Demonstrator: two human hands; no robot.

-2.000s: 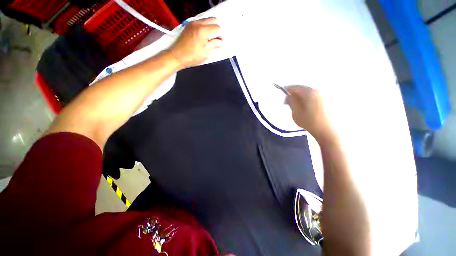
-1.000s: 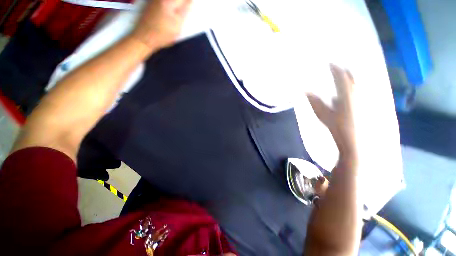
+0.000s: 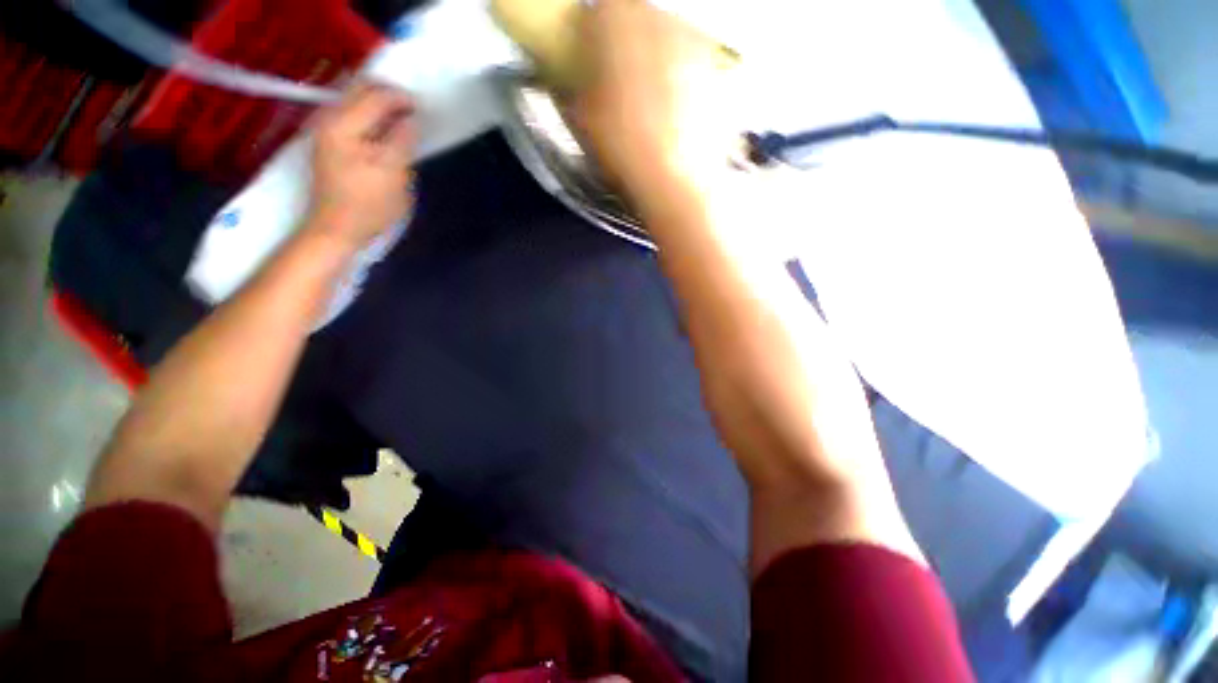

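Note:
The dark garment panel (image 3: 534, 347) lies over the white table (image 3: 935, 254) and hangs towards me. My right hand (image 3: 628, 94) grips the pale handle of the steam iron (image 3: 561, 147), whose silver soleplate sits at the panel's far curved edge. The white tape along that edge is mostly hidden by the iron and hand. My left hand (image 3: 361, 167) is at the panel's far left corner, fingers curled, with a loose white tape (image 3: 214, 67) running to them from the upper left. Both hands are blurred.
A dark cable (image 3: 988, 131) runs from the iron to the right. Red crates (image 3: 267, 80) stand beyond the table at the upper left, with dark cloth (image 3: 134, 240) near them. A blue object (image 3: 1095, 54) is at the upper right. Yellow-black tape (image 3: 350, 532) marks the floor.
My right hand has taken hold of the iron, which has moved from the near right of the panel to its far edge. My left hand has moved down and left. The snips no longer show clearly.

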